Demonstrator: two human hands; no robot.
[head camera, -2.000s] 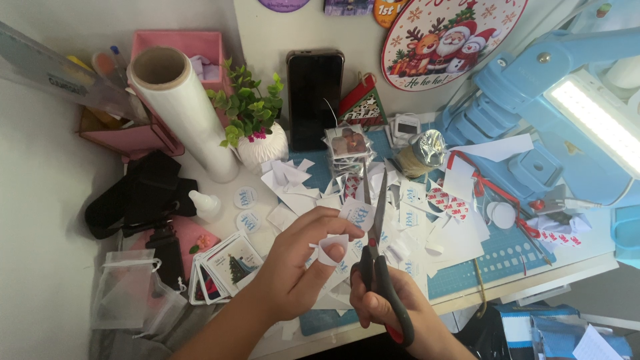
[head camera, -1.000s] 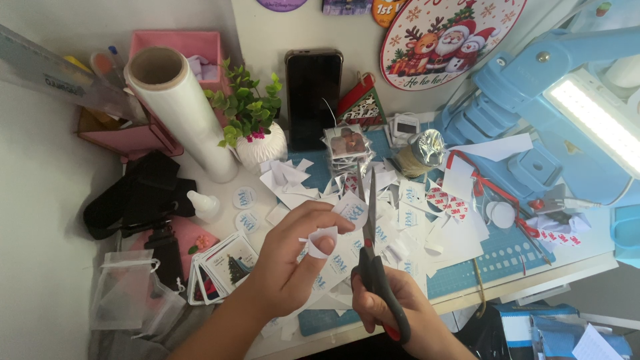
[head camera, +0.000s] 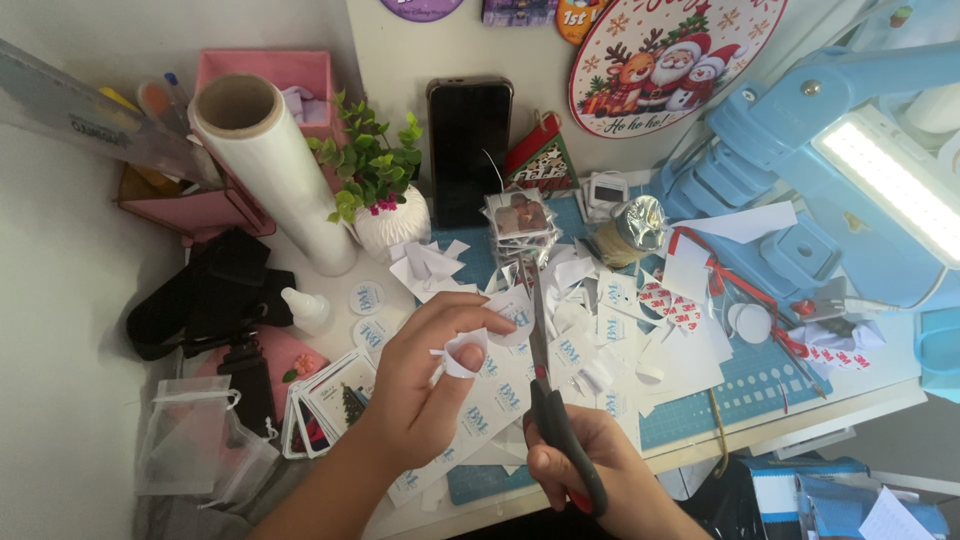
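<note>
My left hand (head camera: 427, 375) pinches a small printed paper piece (head camera: 510, 315) at its fingertips, and a curled white scrap lies around the thumb. My right hand (head camera: 581, 465) grips black-handled scissors (head camera: 551, 405), blades pointing up and away, right beside the printed piece. Beneath both hands spreads a printed sticker sheet (head camera: 476, 420) with cut paper scraps (head camera: 427, 266) around it. Two round cut stickers (head camera: 367, 298) lie left of my left hand. Beyond the scissor tips stands a stack of small bagged pictures (head camera: 520, 217).
A blue cutting mat (head camera: 675, 427) lies under the papers. Behind stand a plastic film roll (head camera: 277, 172), a potted plant (head camera: 375, 165), a phone (head camera: 471, 150) and a twine-wrapped jar (head camera: 630, 232). A blue machine with a lit lamp (head camera: 892, 180) is at right, a card stack (head camera: 330, 405) at left.
The scissor blades, apart two seconds ago, are now closer together beside the printed piece. The piece at my left fingertips has shifted and turned slightly.
</note>
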